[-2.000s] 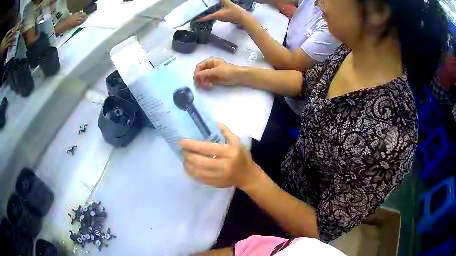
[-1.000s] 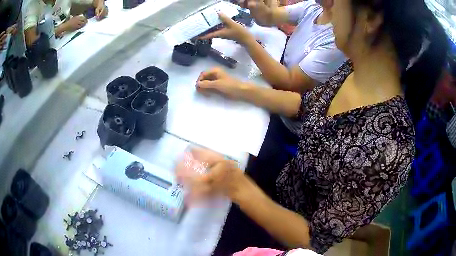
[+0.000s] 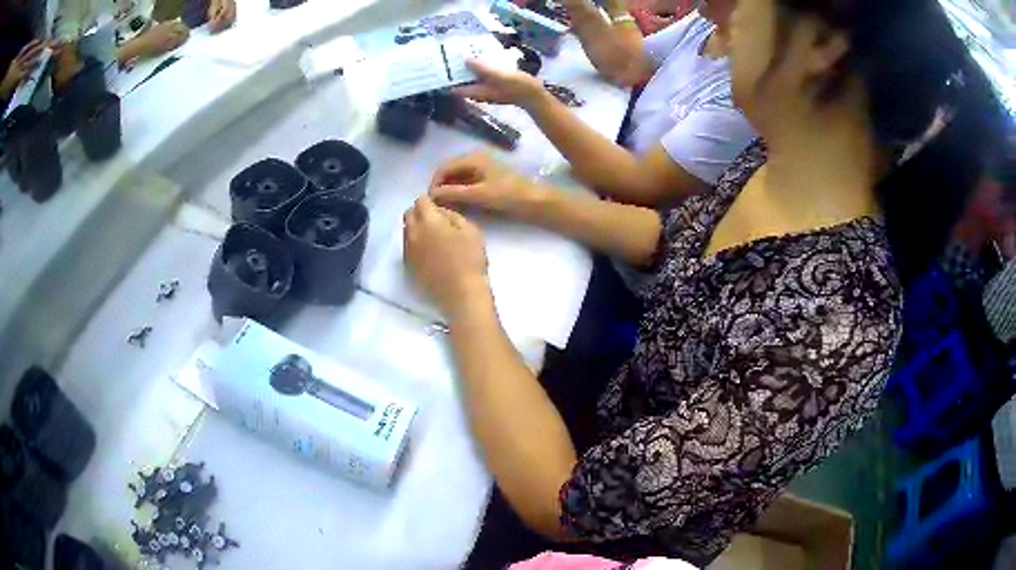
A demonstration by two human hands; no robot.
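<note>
Neither of my hands is in view. Nearest in front of me, a light blue-white retail carton [image 3: 318, 406] lies on the white table [image 3: 435, 507], its printed picture of a dark round-headed device facing up and a white flap open at its left end. Behind it several black plastic cups [image 3: 262, 267] stand upright in a cluster, open tops up. A loose pile of small black fittings [image 3: 178, 512] lies at the lower left, with two strays [image 3: 153, 312] above it.
A neighbouring person in a patterned top [image 3: 724, 379] sits at the right, both hands together over the table. Another worker beyond holds a carton [image 3: 418, 65]. More black cups [image 3: 50, 423] stand at the left edge. A raised ledge [image 3: 106, 239] runs along the table.
The neighbour's hand put the carton down on the table, let go, and moved up beside their other hand. The cups behind the carton now show fully. The farther worker's carton has shifted.
</note>
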